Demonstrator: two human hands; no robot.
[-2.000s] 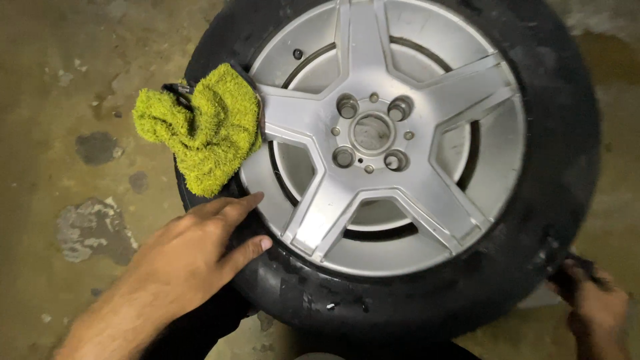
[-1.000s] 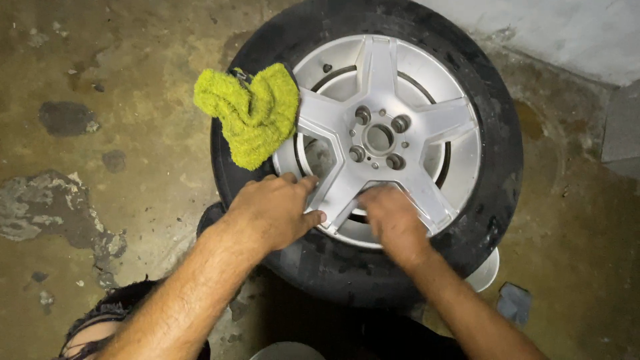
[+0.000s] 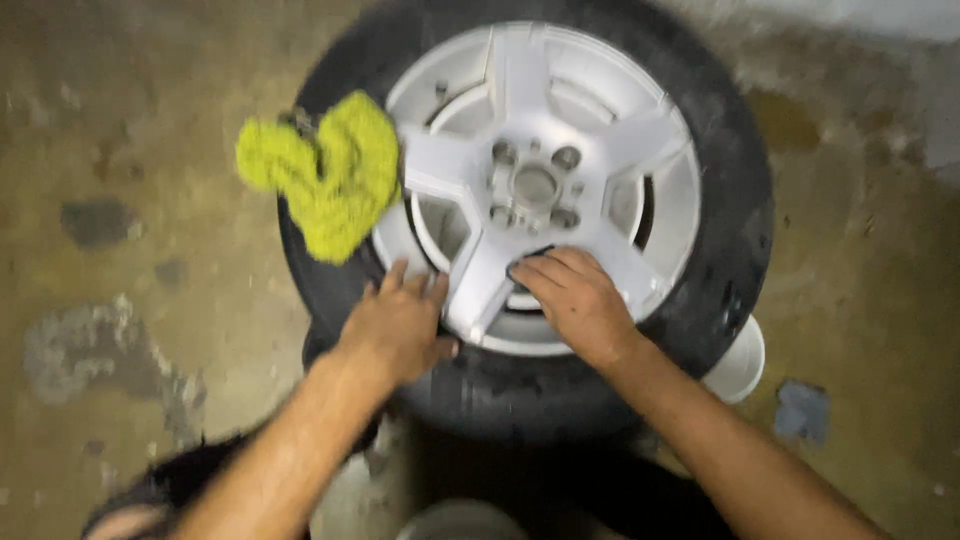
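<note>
A silver five-spoke alloy wheel rim (image 3: 525,97) sits inside a black rubber tire (image 3: 720,112), seen from above. My left hand (image 3: 394,322) rests with spread fingers on the lower left edge of the rim and the tire sidewall. Bent over the lower spokes, my right hand (image 3: 574,300) has a small dark thing, mostly hidden, under its fingertips; what it is I cannot tell. A yellow-green microfiber cloth (image 3: 352,172) lies crumpled over the tire's left sidewall, touching the rim's edge.
A white round container (image 3: 739,360) shows partly from under the tire at the lower right. Near it a grey flat piece (image 3: 801,410) lies on the stained concrete floor (image 3: 187,67). The rim of another round container (image 3: 461,521) is at the bottom edge, between my legs.
My right hand has come from beside the tire's lower right edge onto the lower spokes. My left hand stays at the rim's lower left. The cloth remains on the sidewall.
</note>
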